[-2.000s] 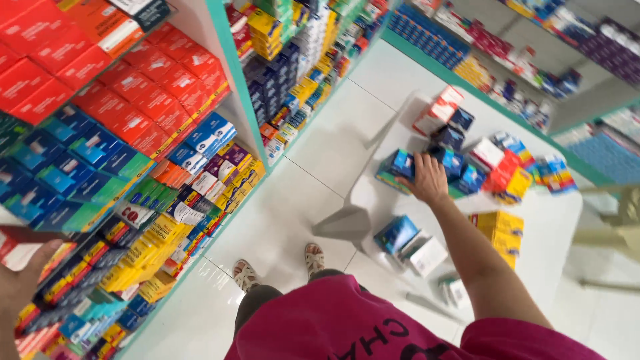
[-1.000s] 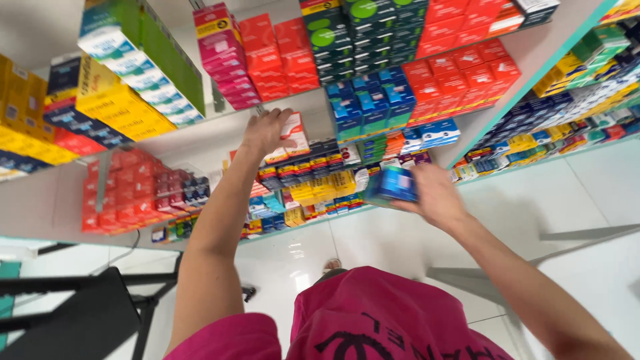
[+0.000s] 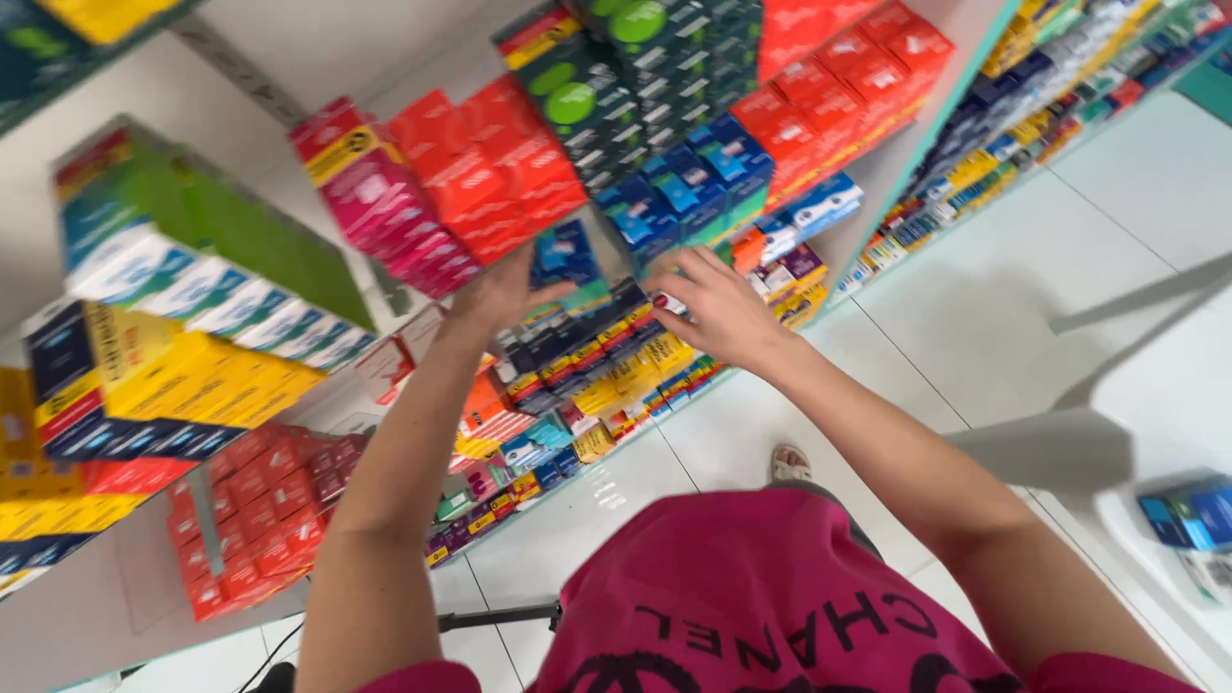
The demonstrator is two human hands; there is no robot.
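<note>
My left hand [image 3: 505,294] is at the shelf, its thumb and fingers against a blue and teal box [image 3: 568,262] just below the red boxes [image 3: 491,173]. My right hand [image 3: 717,308] touches the lower edge of a stack of blue and green boxes [image 3: 683,192], its fingers bent and spread. A narrow gap separates the box at my left hand from that stack. Whether my right fingers grip a box cannot be told. Dark green boxes [image 3: 635,87] with light green dots stand behind, and magenta boxes [image 3: 385,212] stand left of the red ones.
Dark blue and yellow boxes [image 3: 577,356] fill the shelf below. White, green and yellow cartons [image 3: 192,356] stand at the left, above red boxes [image 3: 255,510]. A shelf upright [image 3: 938,144] rises at the right. A white table [image 3: 1174,414] holds a blue box [image 3: 1193,515].
My right hand has moved from the white table to the shelf; one second ago it held a blue box. My left hand now is at a blue box instead of a white and red one. The view has swung left.
</note>
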